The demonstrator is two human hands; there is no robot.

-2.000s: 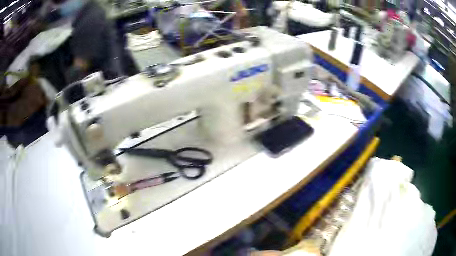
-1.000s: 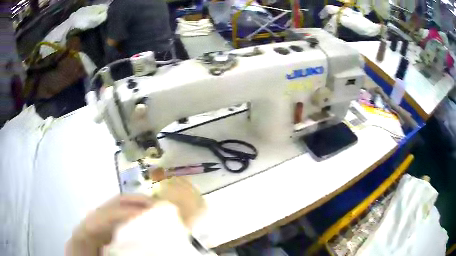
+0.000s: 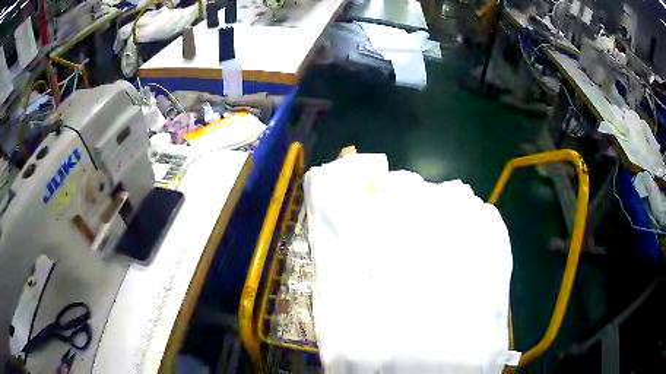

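Observation:
A pile of white garment pieces point(image 3: 412, 270) lies on the yellow garment trolley point(image 3: 575, 256) in front of me. A small white tag or label point(image 3: 513, 358) shows at its lower right edge. The white JUKI sewing machine point(image 3: 55, 157) stands at the left, with its needle end out of the picture. Black fabric shears point(image 3: 69, 329) lie on the table at the lower left, with dark tips of another tool just below them. Neither of my hands is in view.
A black mobile phone point(image 3: 151, 225) lies beside the machine. The table's wooden edge point(image 3: 212, 248) runs along the trolley's left side. Another table point(image 3: 266, 45) with thread cones stands behind. Green floor point(image 3: 438, 139) shows beyond the trolley, and more worktables point(image 3: 613, 109) stand at the right.
The view has swung right, from the machine to the trolley. The hand and white cloth seen near the needle area a second ago are out of the picture.

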